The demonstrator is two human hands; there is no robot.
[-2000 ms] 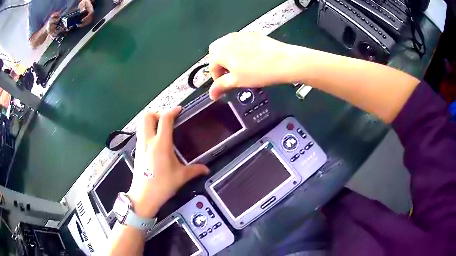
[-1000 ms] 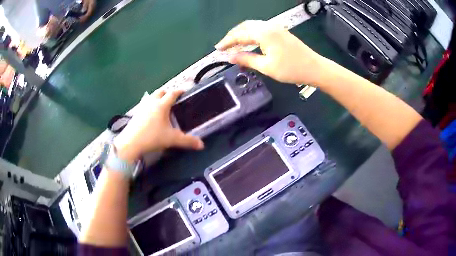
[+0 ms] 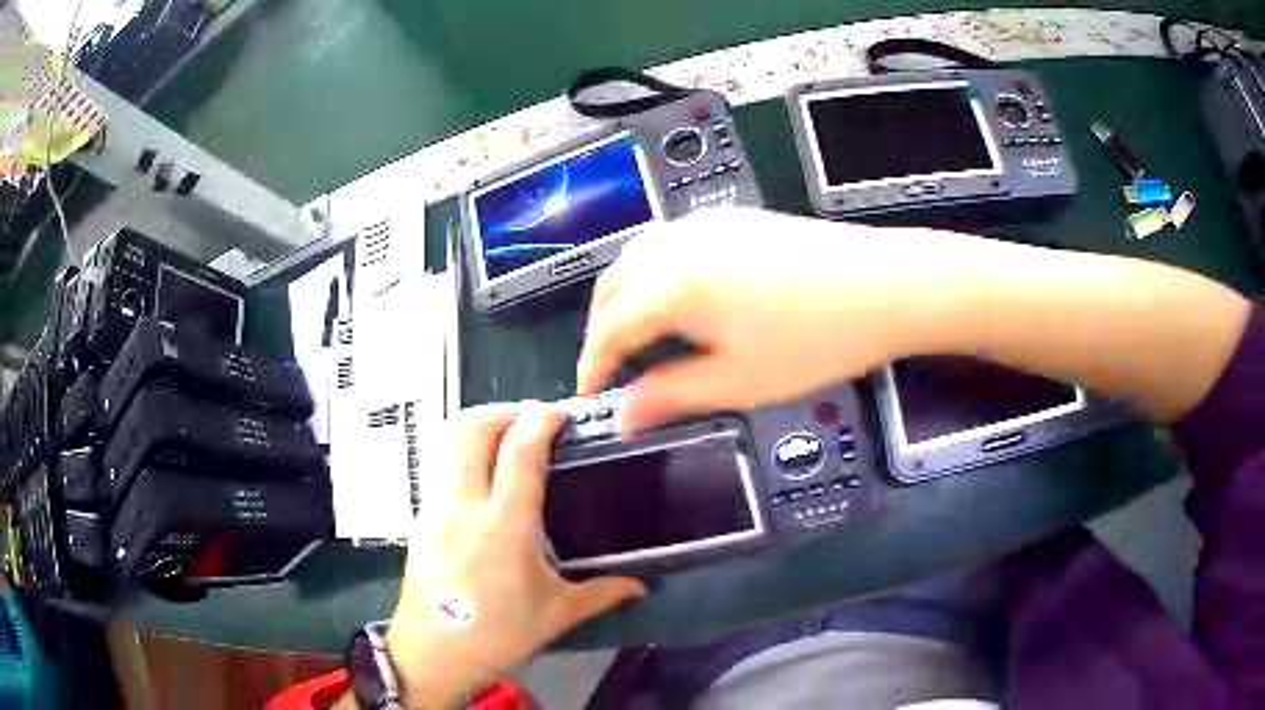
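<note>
A portable media player (image 3: 652, 502) with a dark screen lies at the front of the bench. My left hand (image 3: 506, 534) grips its left end, thumb along the lower edge. My right hand (image 3: 680, 319) is bent over its top edge by the left corner; its fingertips are partly hidden, and whether they hold anything cannot be told. Behind, a second player (image 3: 562, 208) shows a lit blue picture. A third player (image 3: 902, 136) with a black screen lies at the back right. A fourth player (image 3: 971, 416) is partly covered by my right forearm.
Stacked dark units (image 3: 208, 444) stand at the left, beside printed white sheets (image 3: 375, 375). Small USB sticks (image 3: 1149, 194) lie at the right. More dark units (image 3: 1235, 125) are at the right edge. A green belt (image 3: 555, 42) runs behind the bench's pale strip.
The view has turned left, bringing the left stack into sight. My hands have left the back right player and are now at a front one. The back left player's screen now shows lit.
</note>
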